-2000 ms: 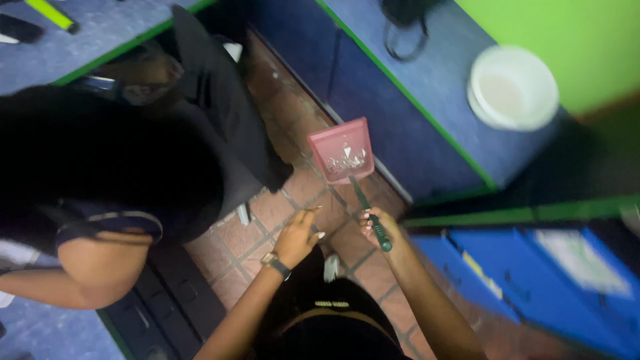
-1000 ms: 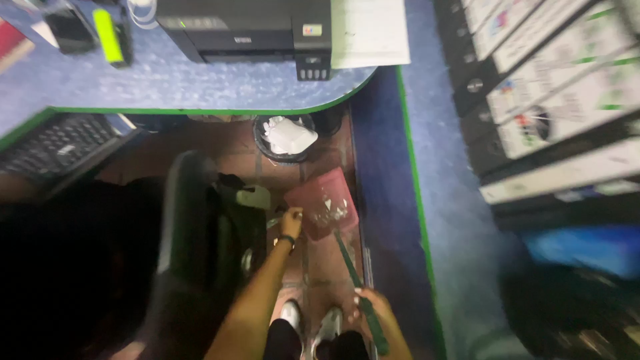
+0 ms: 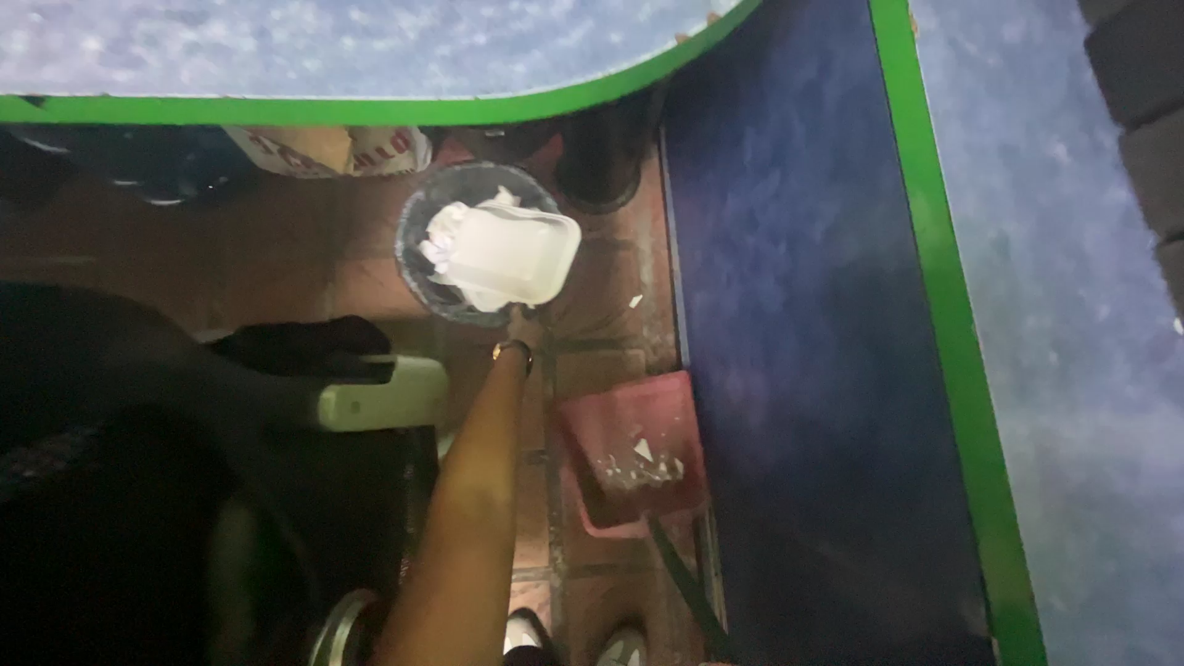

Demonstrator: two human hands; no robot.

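Observation:
My left hand (image 3: 525, 326), with a watch on its wrist, is at the near rim of a round waste bin (image 3: 413, 275). A white plastic foam-like container (image 3: 513, 252) lies over crumpled white paper (image 3: 444, 237) in the bin, its near edge at my fingers; whether they grip it is unclear. To the right, a pink dustpan (image 3: 629, 407) holds white scraps (image 3: 643, 450) and rests by the blue panel. Its dark green handle (image 3: 684, 583) runs down to the bottom edge. My right hand is out of view, apart from perhaps a sliver at that edge.
A blue desk (image 3: 277, 46) with green edging curves above the bin. The blue panel (image 3: 814, 324) bounds the right side. A dark chair or clothing (image 3: 111, 416) fills the left, beside a pale green part (image 3: 388, 396). A white scrap (image 3: 635, 301) lies on the tiled floor.
My left hand has moved from beside the dustpan to the bin. My right hand, earlier holding the dustpan's handle, has left the view. The view has shifted closer to the bin.

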